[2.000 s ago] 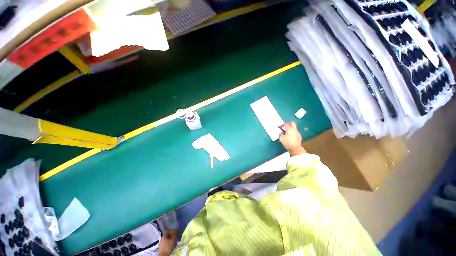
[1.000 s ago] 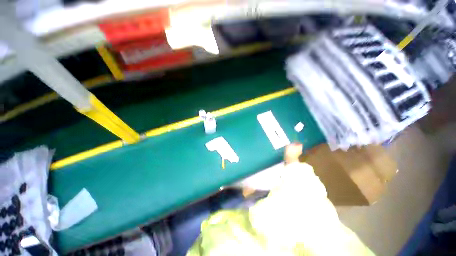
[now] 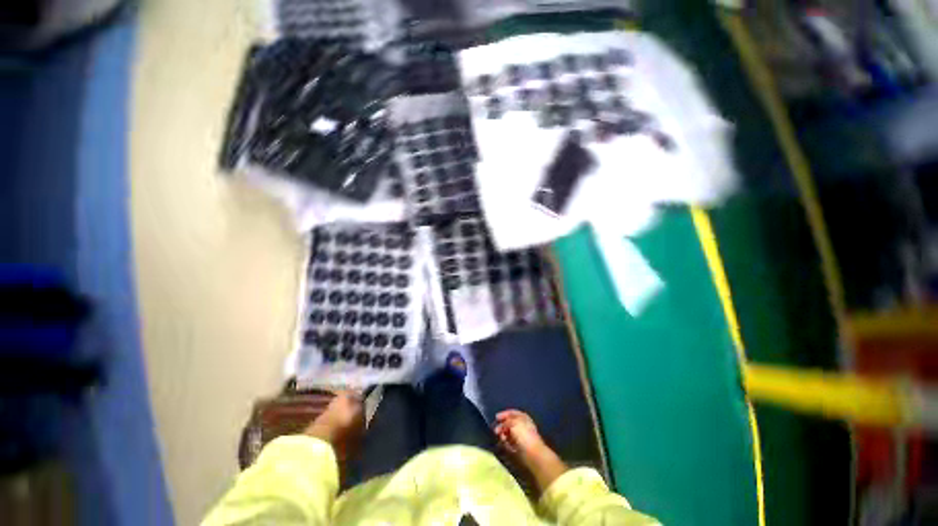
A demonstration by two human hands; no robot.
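Observation:
A parts tray (image 3: 360, 298) with rows of round black parts lies in front of me, left of centre. My left hand (image 3: 339, 413) is at its near edge, above the brown stool; blur hides whether it grips the tray. My right hand (image 3: 517, 429) is to the right of my legs, beside the bench edge, with its fingers partly curled. It is blurred, and I cannot tell whether it holds anything. More trays of black parts (image 3: 442, 154) lie beyond the first one.
The green bench (image 3: 658, 390) runs along the right with a yellow strip. A white sheet (image 3: 514, 154) with loose black parts and a black phone-like rectangle (image 3: 565, 173) lies at its far end. Shiny black wrapped material (image 3: 309, 113) is at upper left. The brown stool (image 3: 276, 421) stands lower left.
The view has swung from the bench with paper slips to the trays at its end. My right hand has left the slip, and both hands are now low in front of me.

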